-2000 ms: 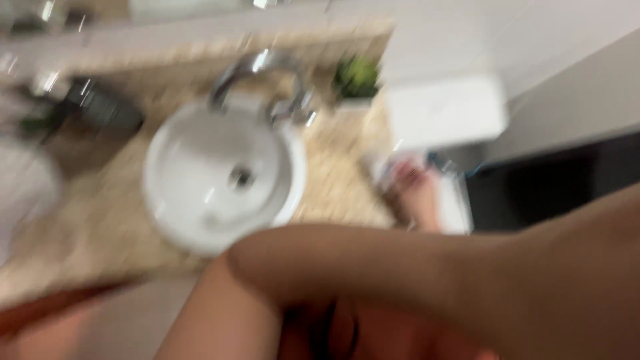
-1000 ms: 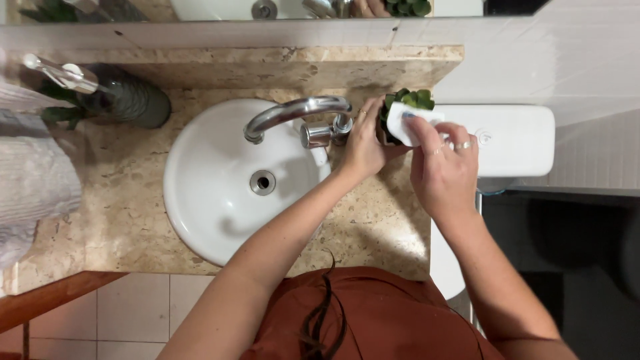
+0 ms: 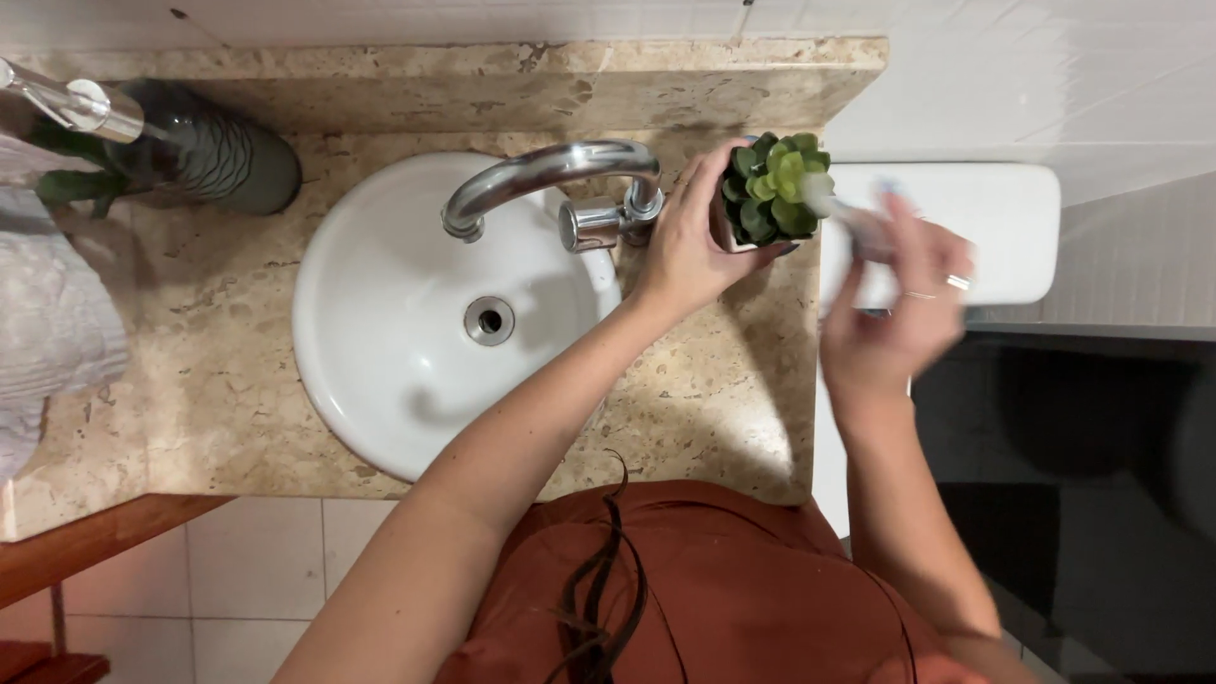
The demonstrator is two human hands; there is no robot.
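A green succulent (image 3: 777,188) in a small white pot stands near the counter's right end, beside the faucet. Around the pot's left and lower side wraps my left hand (image 3: 698,233), its fingers and thumb gripping it. My right hand (image 3: 898,290), blurred and wearing rings, is just right of the plant over the toilet tank. Pinched in its fingers is a small whitish piece (image 3: 825,195), perhaps a wipe or cotton pad, at the right edge of the leaves; blur hides its exact shape.
A white basin (image 3: 380,380) with a chrome faucet (image 3: 560,161) lies left of the pot. Farther left stand a dark pump bottle (image 3: 228,157) and a light cloth (image 3: 57,313) on the stone counter (image 3: 209,399). The toilet tank (image 3: 1007,233) adjoins the right end.
One second ago the white piece lay over the succulent, with my right hand close to my left; now my right hand is farther right. My left hand was farther right, blurred, two seconds ago.
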